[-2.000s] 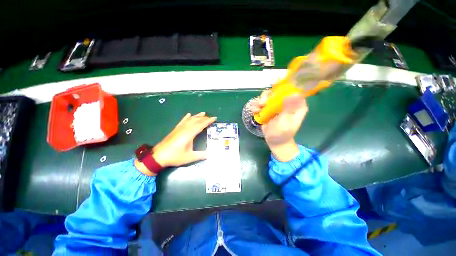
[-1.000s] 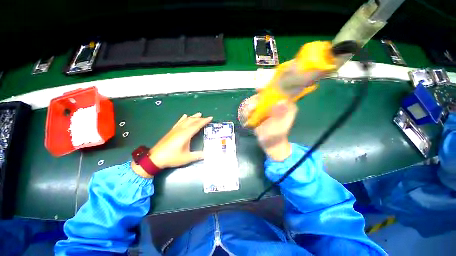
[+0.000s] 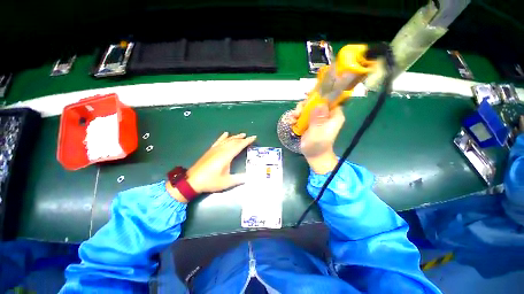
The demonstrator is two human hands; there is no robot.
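Note:
The pale flat phone assembly [image 3: 262,192] lies upright in view on the green bench top, with small electronics at its far and near ends. My left hand [image 3: 219,166] rests at its left edge, fingers and thumb apart, holding nothing. My right hand [image 3: 322,135] is shut on the yellow-orange electric screwdriver [image 3: 335,80], which tilts up to the right. Its tip end is over the round speckled screw dish [image 3: 285,133], right of the phone's far end. The exact tip contact is too small to tell. A black cord [image 3: 368,122] hangs from the tool's rear across my right sleeve.
A red bin [image 3: 70,138] with white pieces stands at left, beside a black tray [image 3: 23,123]. Beyond the white rail [image 3: 201,92], the green belt carries phones and a long black carrier [image 3: 201,55]. A wrapped post [image 3: 415,40], blue bin [image 3: 481,131] and a person's sleeve are at right.
The phones and black carrier on the belt have shifted right. The screwdriver stands a little steeper, still at the dish. The cord has swung. My left hand stays beside the phone assembly.

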